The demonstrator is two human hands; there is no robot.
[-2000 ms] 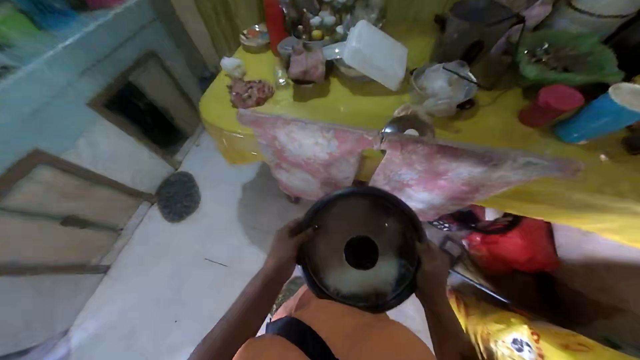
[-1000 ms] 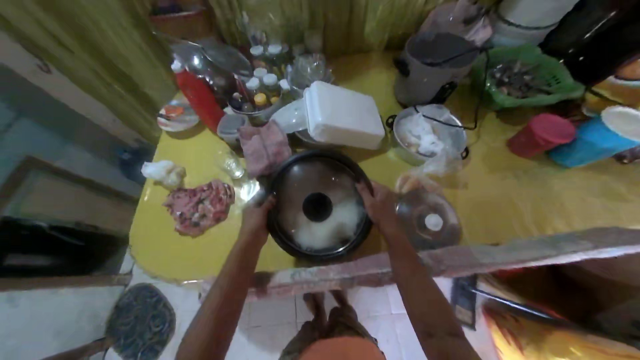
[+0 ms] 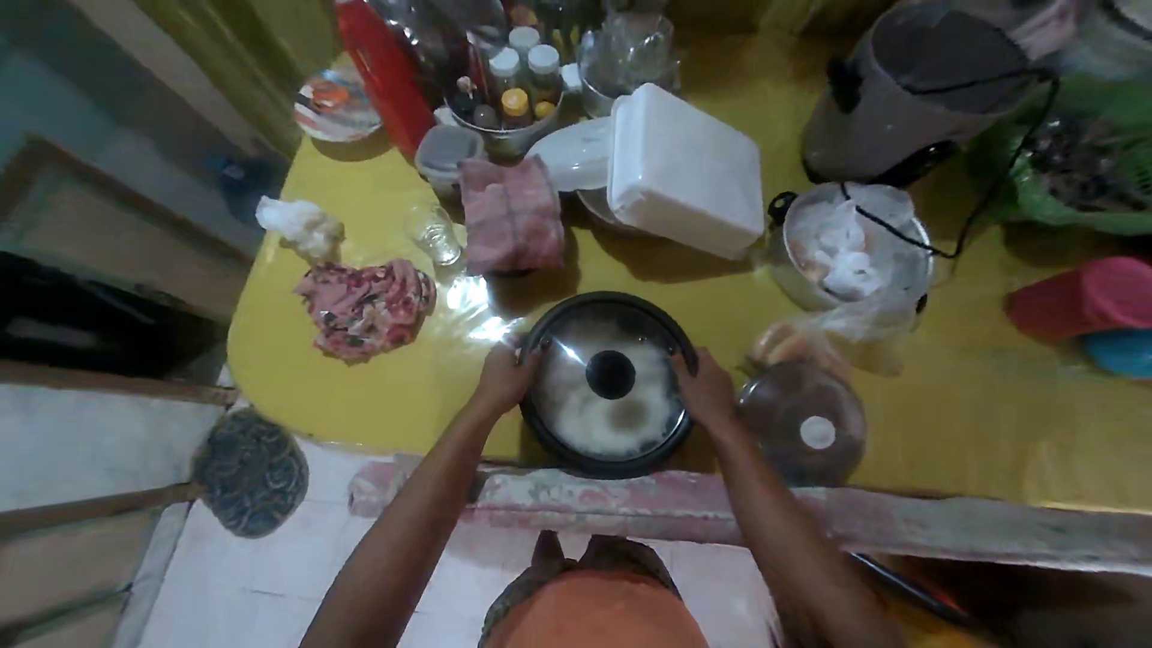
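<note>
A round dark pot with a glass lid (image 3: pixel 607 423) is at the near edge of the yellow-covered table (image 3: pixel 972 432). My left hand (image 3: pixel 507 373) grips its left side and my right hand (image 3: pixel 706 389) grips its right side. The lid has a black knob, and something pale shows through the glass. Just right of my right hand lies a round clear lid (image 3: pixel 796 423) with a pale knob. Behind the pot sit a folded pink cloth (image 3: pixel 511 216) and a white plastic container (image 3: pixel 686 171). Left of the pot is a crumpled patterned cloth (image 3: pixel 367 308).
A pot holding white plastic (image 3: pixel 855 243) stands behind the clear lid, near a grey appliance (image 3: pixel 909 90) with a black cord. Small bottles (image 3: pixel 513 81) and a red bottle (image 3: pixel 387 76) stand at the back left. A pink cup (image 3: pixel 1080 297) is at the right. A round mat (image 3: pixel 250 472) lies on the floor.
Both hands have brought the lidded pot from in front of my body, off the table's front edge, to the tabletop. The view has shifted markedly toward the table.
</note>
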